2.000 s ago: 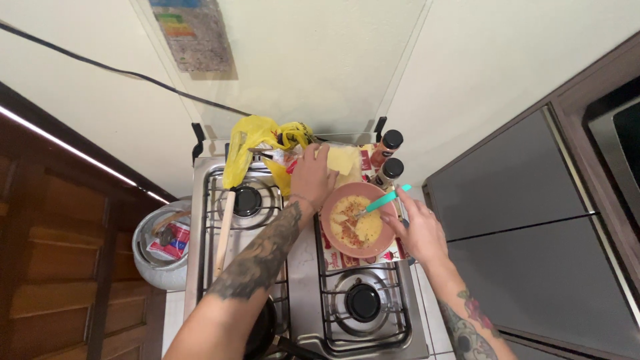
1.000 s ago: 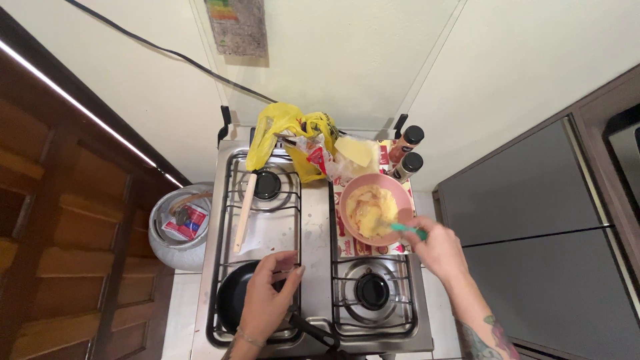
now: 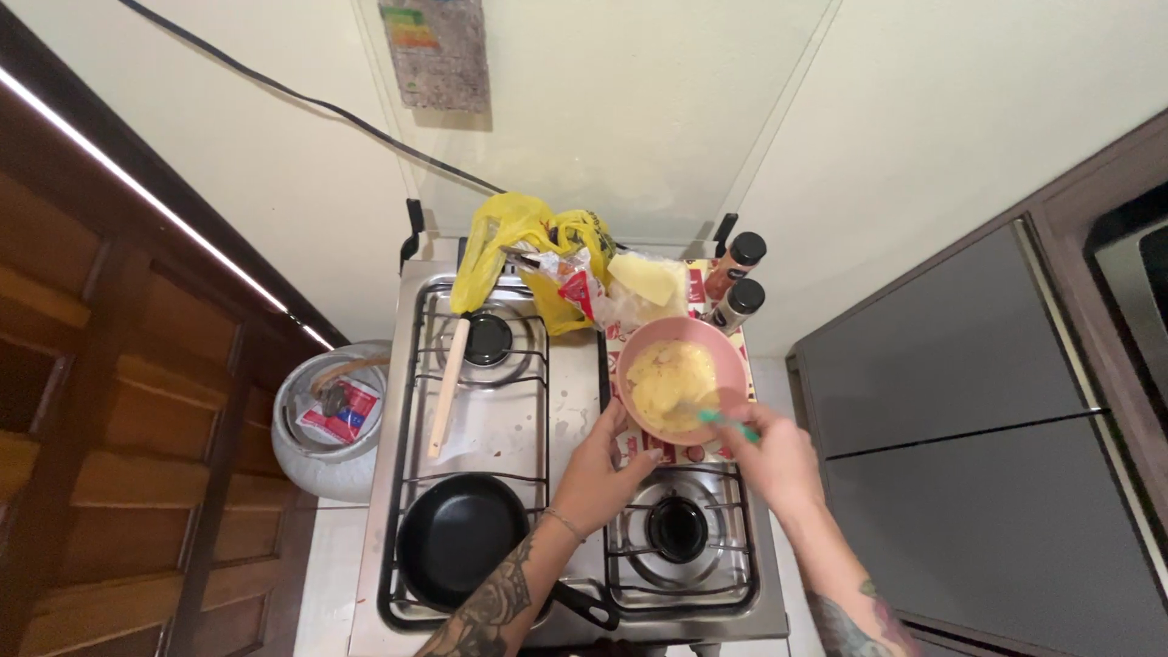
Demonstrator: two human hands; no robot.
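Note:
A pink bowl [image 3: 630,388] of yellow beaten mixture [image 3: 673,370] stands on a patterned red and white board or cloth [image 3: 696,453] at the stove's right rear. My right hand [image 3: 776,456] grips the turquoise handle of a utensil [image 3: 727,423], blurred, with its far end in the mixture. At the bowl's lower left is my left hand [image 3: 604,470], thumb and fingers apart; whether it touches the rim I cannot tell. Behind the bowl, a pale yellow slice, perhaps cheese [image 3: 643,279], lies on clear plastic.
A black frying pan [image 3: 461,540] sits on the front left burner. A wooden-handled utensil [image 3: 447,388] lies over the left grate beside a yellow plastic bag [image 3: 502,239]. Two black-capped seasoning bottles [image 3: 730,265] [image 3: 737,306] stand behind the bowl. A grey bin [image 3: 310,465] is left of the stove.
My left hand went from behind the bowl to over the frying pan, then up to the bowl's lower left. The bits seen on top of the mixture are now largely blended in.

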